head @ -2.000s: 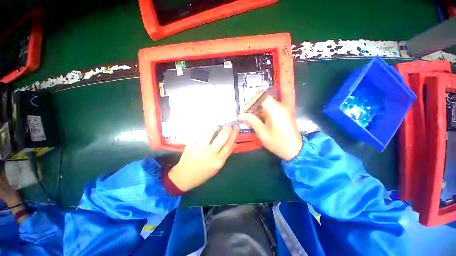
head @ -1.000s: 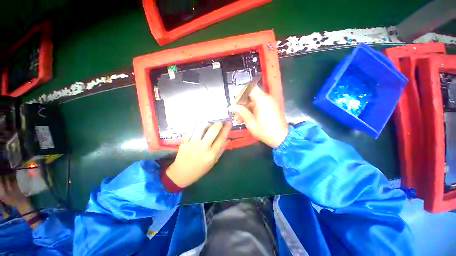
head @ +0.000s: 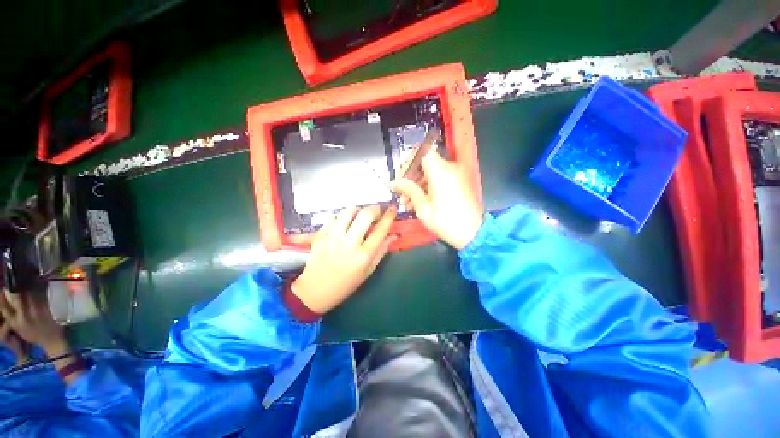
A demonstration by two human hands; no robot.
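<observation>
An opened tablet unit lies in a red foam frame [head: 260, 184] on the green bench. Its silver battery pack [head: 338, 167] fills the left and middle, and the circuit board [head: 412, 141] is to the right. My right hand [head: 446, 198] holds a thin dark pen-like tool [head: 419, 156] between thumb and fingers over the board's lower part. My left hand [head: 344, 257] rests over the frame's lower edge, its fingertips on the unit near the battery's lower right corner. Whether its fingertips hold a small part is too small to tell.
A blue parts bin [head: 614, 154] stands right of the frame, with stacked red frames [head: 727, 222] beyond it. More framed units lie at the back [head: 389, 38] and back left [head: 88, 107]. A black box [head: 98, 218] and another person's hands [head: 34, 323] are at the left.
The camera view has shifted, so left-side things appear farther right. My hands stay at the same part of the unit, and the tool stands a little steeper than two seconds ago.
</observation>
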